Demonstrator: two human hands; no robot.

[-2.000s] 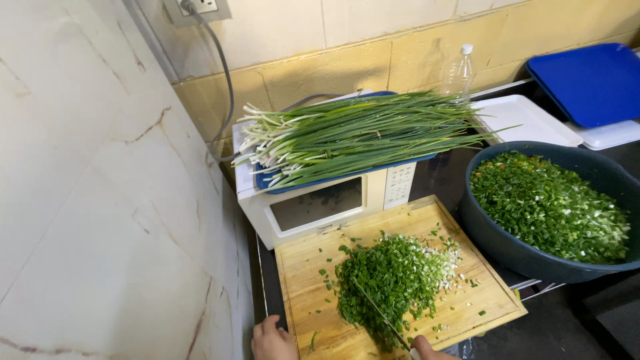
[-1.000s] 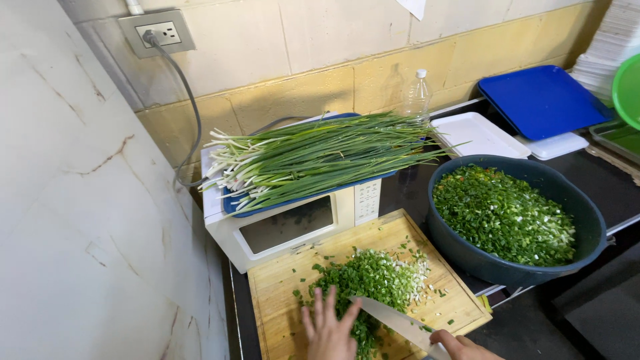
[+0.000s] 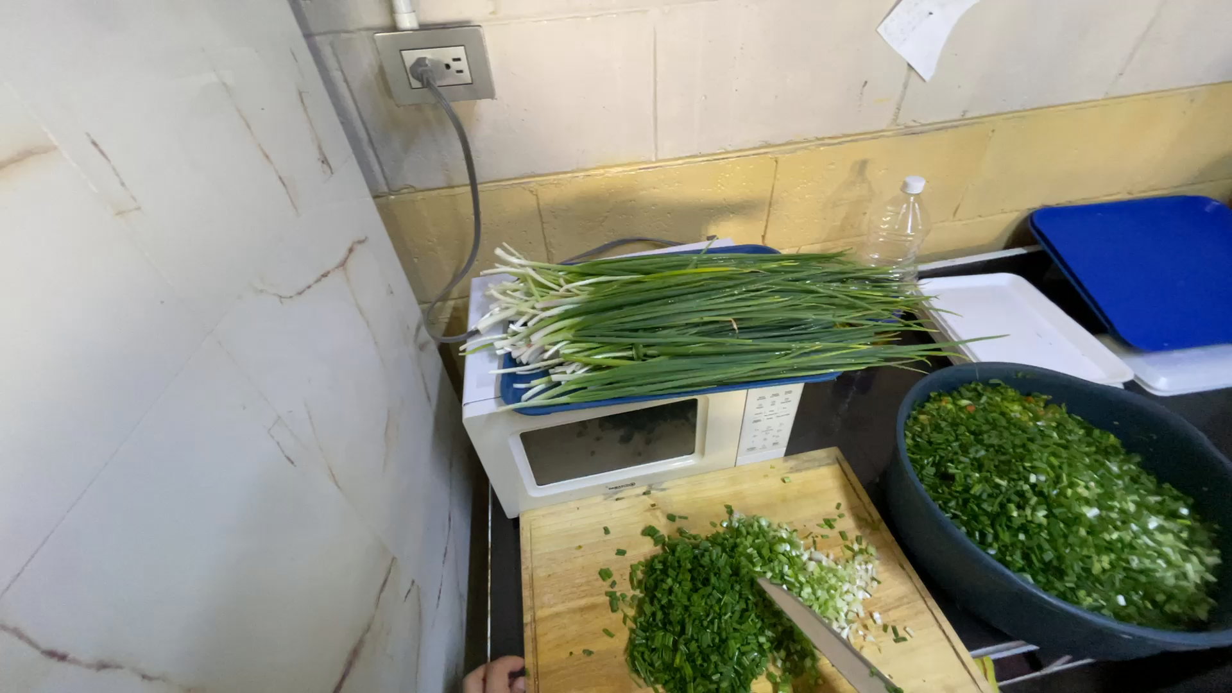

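Observation:
Chopped green onions lie heaped on a wooden cutting board, dark green at left and paler at right. The blade of a kitchen knife rests in the heap, its handle cut off by the bottom edge. My right hand is out of the frame. Only some fingers of my left hand show, at the board's lower left edge; whether they grip it cannot be told. Whole green onions lie on a blue tray on top of a white microwave oven. A dark tub at right holds more chopped green onions.
White trays and a blue tray stand behind the tub, near a clear plastic bottle. A cord runs from a wall outlet toward the microwave. A marbled panel bounds the left side.
My left hand has moved from the chopped green onions to the board's left edge. My right hand, on the knife handle a second ago, is now out of view.

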